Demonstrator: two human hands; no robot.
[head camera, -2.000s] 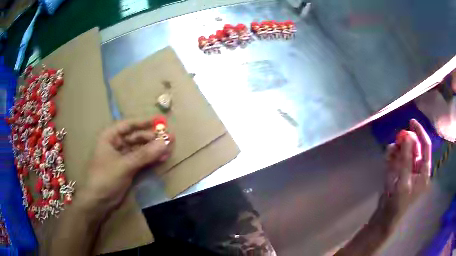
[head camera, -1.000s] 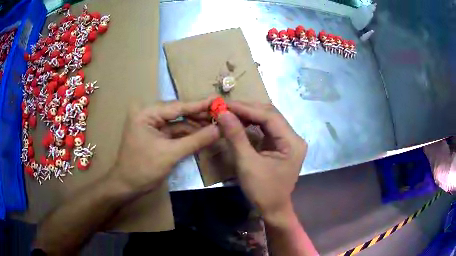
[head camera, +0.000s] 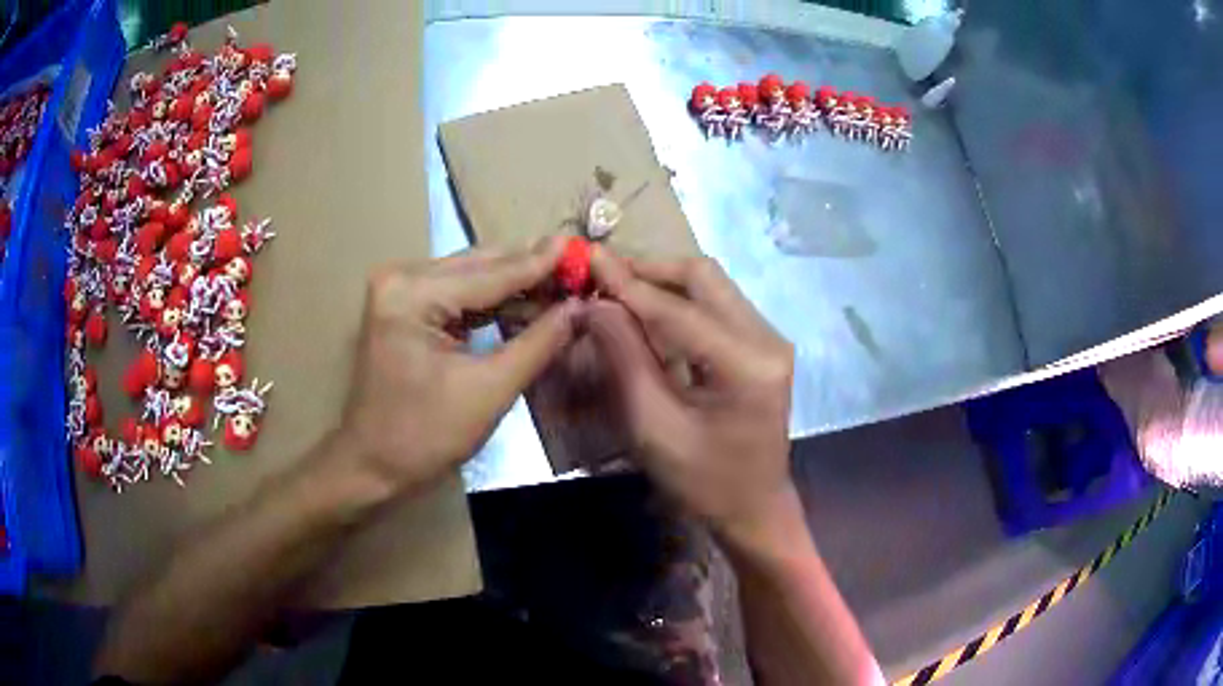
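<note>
A doll figurine with a red head (head camera: 577, 267) is held between the fingertips of both hands, above the near part of the small cardboard pad (head camera: 523, 154). My left hand (head camera: 443, 362) grips it from the left. My right hand (head camera: 704, 389) presses on it from the right, thumb and index finger at the red head. The figurine's body and face are hidden by the fingers. A whitish round glue pot (head camera: 602, 215) with a thin stick beside it sits on the pad just beyond the fingertips.
A loose pile of figurines (head camera: 168, 268) lies on the large cardboard sheet (head camera: 342, 161) at left, beside a blue bin (head camera: 40, 349). A row of figurines (head camera: 801, 110) stands at the metal's far side. A whitish bottle (head camera: 928, 47) is at the far right corner. Part of a person (head camera: 1187, 422) shows at right.
My right hand has come from the far right to the figurine in my left hand. Over the last second both hands stay together on the red head, with only small finger shifts.
</note>
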